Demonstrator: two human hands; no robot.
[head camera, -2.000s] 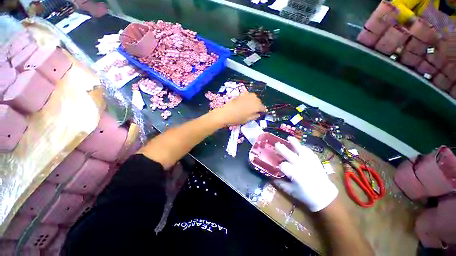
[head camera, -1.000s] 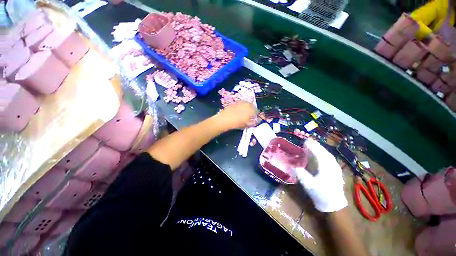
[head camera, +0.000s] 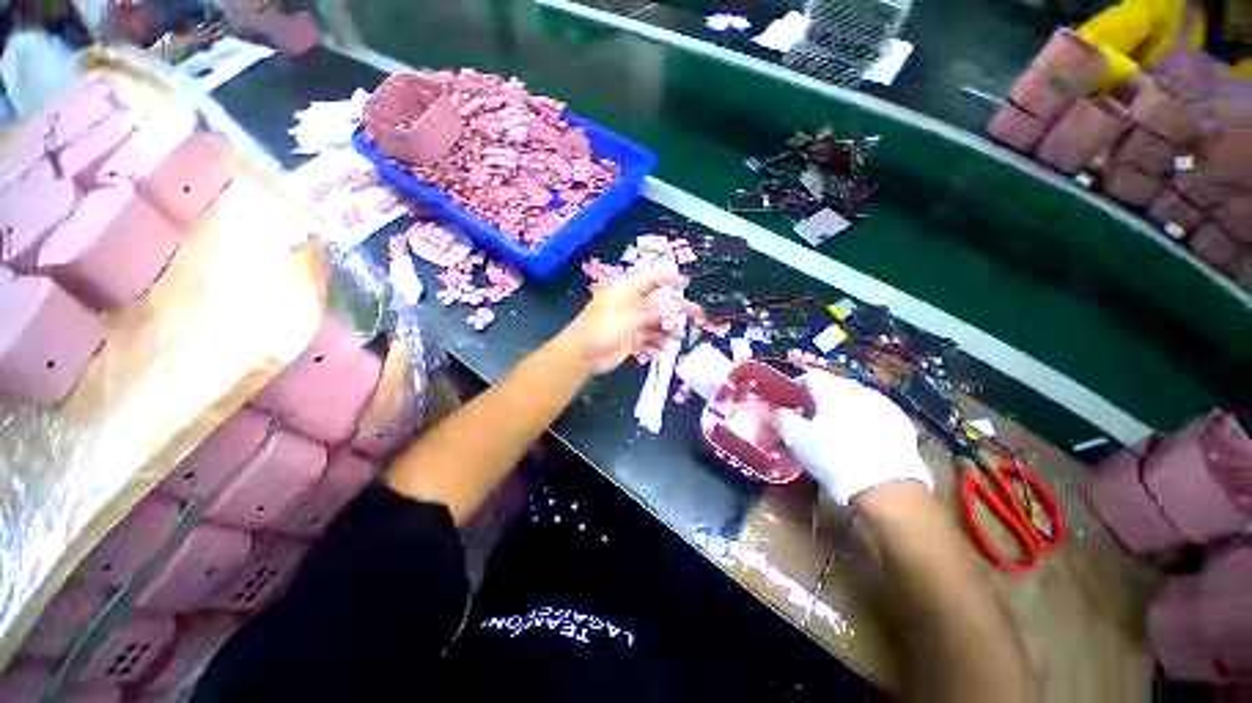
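Observation:
A pink cup-shaped housing stands on the bench with its opening facing up towards me. My right hand, in a white glove, is on its right side with the fingers at or over the rim. My bare left hand is at a small pile of pink moulded pieces, palm partly turned up, with small pink pieces at the fingertips. White strips lie between my left hand and the housing.
A blue bin heaped with pink pieces stands beyond my left hand. Red-handled cutters lie on cardboard at right, near tangled wires. Pink housings are stacked left and right. A green belt runs behind; a yellow sleeve shows far right.
My left hand has turned from palm-down to partly palm-up and shows pink pieces at its fingers. My right hand has shifted left over the housing's rim. The camera view has shifted slightly.

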